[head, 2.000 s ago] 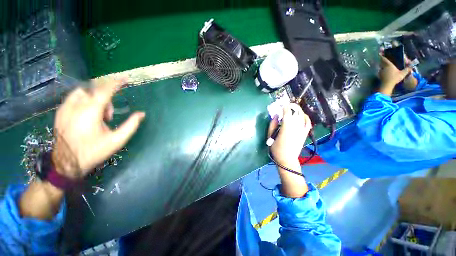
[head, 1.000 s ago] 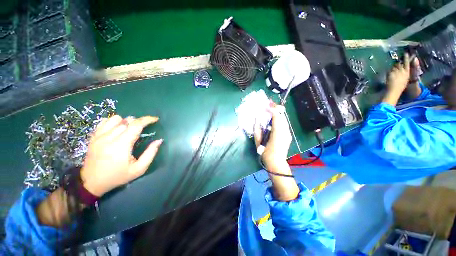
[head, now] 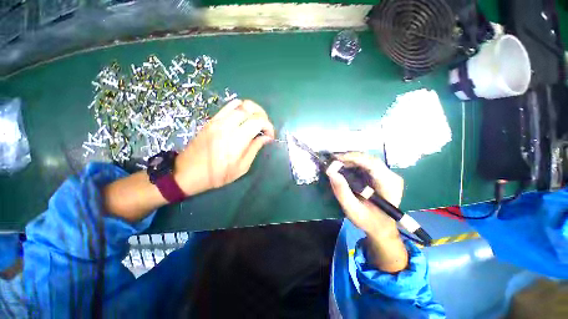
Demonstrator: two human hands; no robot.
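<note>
A small silvery-white circuit board point(head: 303, 167) lies on the green mat between my hands. My right hand point(head: 369, 190) holds the black soldering iron point(head: 373, 198) like a pen, its tip at the board's upper end. My left hand point(head: 227, 144) has thumb and fingertips pinched together just left of the board, at a thin bright strand or sliver point(head: 279, 141) too small to name surely. A loose pile of small white and brass components point(head: 149, 109) lies behind and left of my left hand.
A white block or board stack point(head: 416, 128) lies right of the board. Behind are a round silver watch-like thing point(head: 345, 47), a black fan point(head: 412, 31) and a white cup point(head: 498, 67). A clear bag point(head: 12, 134) is at the left edge, a white gridded tray point(head: 156, 249) below the bench edge.
The view has moved closer and to the left. My left hand has gone from open to pinched and sits nearer my right hand. My right hand has moved from the white stack to the small board.
</note>
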